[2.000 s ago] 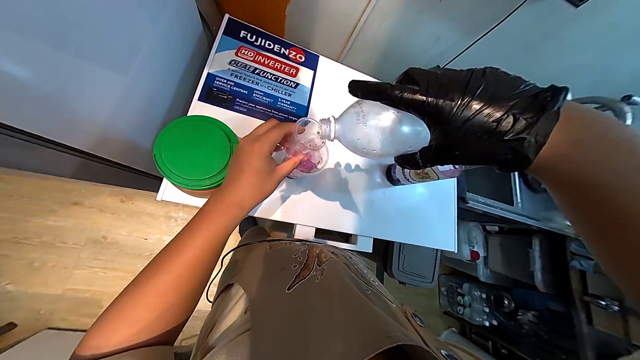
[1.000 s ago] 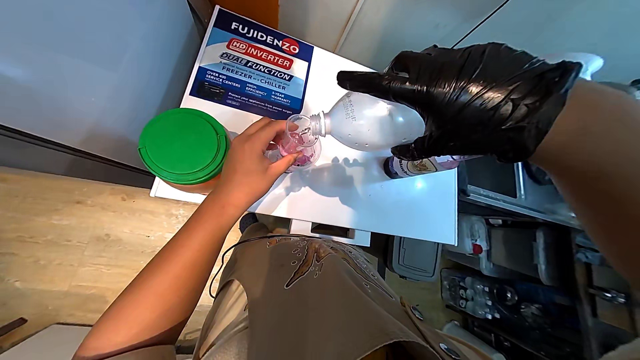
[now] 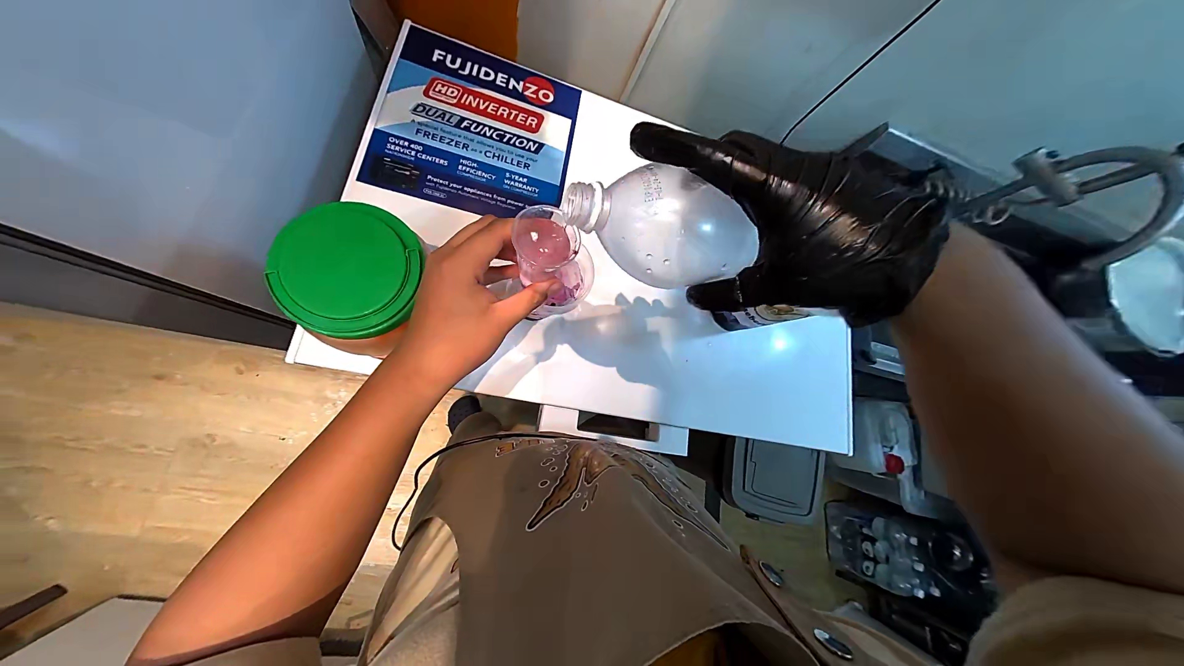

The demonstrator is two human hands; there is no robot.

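My bare left hand (image 3: 476, 291) holds a small clear plastic cup (image 3: 546, 242) with pink liquid in it. Just below that cup is a second clear cup (image 3: 572, 282) with pink contents, partly hidden by my fingers. My right hand (image 3: 823, 217), in a black glove, grips a clear plastic bottle (image 3: 671, 227) tilted on its side, its open mouth at the rim of the small cup. Beneath the gloved hand lies a dark bottle with a label (image 3: 754, 317), mostly covered. Left of my left hand stands a jar with a green lid (image 3: 344, 270).
All this is on a white freezer top (image 3: 740, 393) bearing a Fujidenzo sticker (image 3: 472, 120). A metal hose fitting (image 3: 1045, 176) is at the right. Grey lidded bin (image 3: 775, 476) and a container of small items (image 3: 902, 548) sit low at the right.
Pink liquid now shows higher in the small cup than in the earlier frames. Both hands keep about the same hold, with the bottle mouth still at the cup.
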